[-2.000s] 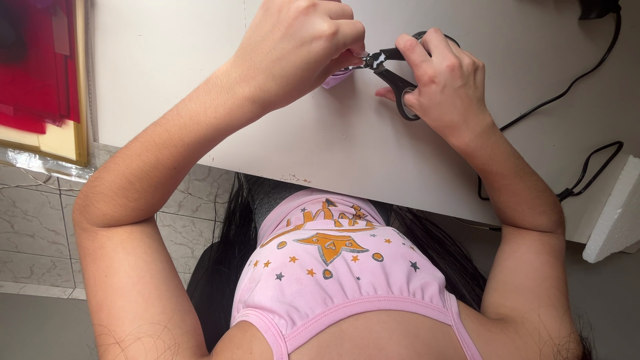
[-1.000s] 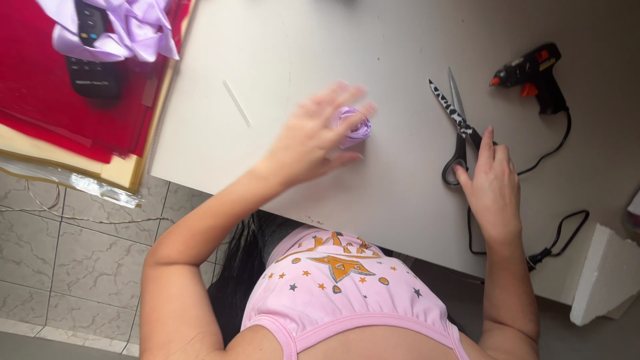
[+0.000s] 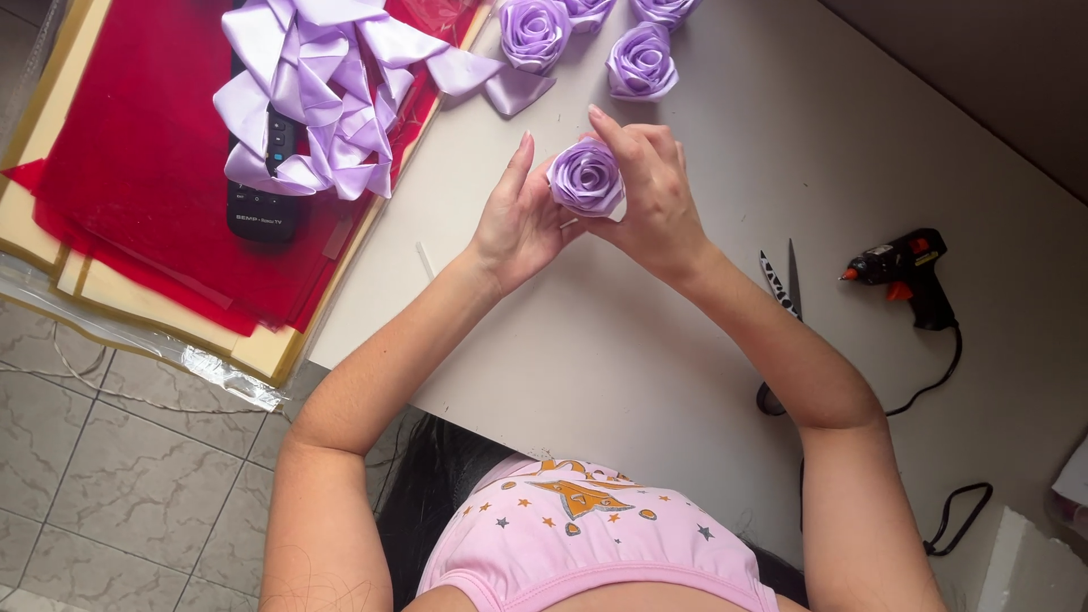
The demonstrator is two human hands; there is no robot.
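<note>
A lilac satin ribbon rose [image 3: 586, 177] is held between my two hands above the white table. My left hand [image 3: 529, 217] is under and beside it, palm up, with the thumb raised. My right hand [image 3: 650, 191] grips its right side, thumb below and index finger raised. Several more ribbon roses [image 3: 643, 61] stand at the top of the view. A folded lilac ribbon [image 3: 319, 93] lies heaped at upper left, one end reaching toward the roses. The scissors [image 3: 786, 285] lie right of my right forearm, partly hidden by it.
A black glue gun [image 3: 901, 263] lies at the right, its cord running down the table [image 3: 544, 374]. Red sheets [image 3: 153, 170] in clear packaging are at the left, with a remote control [image 3: 259, 212] partly under the ribbon. A thin white stick [image 3: 426, 260] lies near my left forearm.
My right hand has let go of the scissors, which lie on the table, and has moved left to the rose. My left hand now holds the rose too.
</note>
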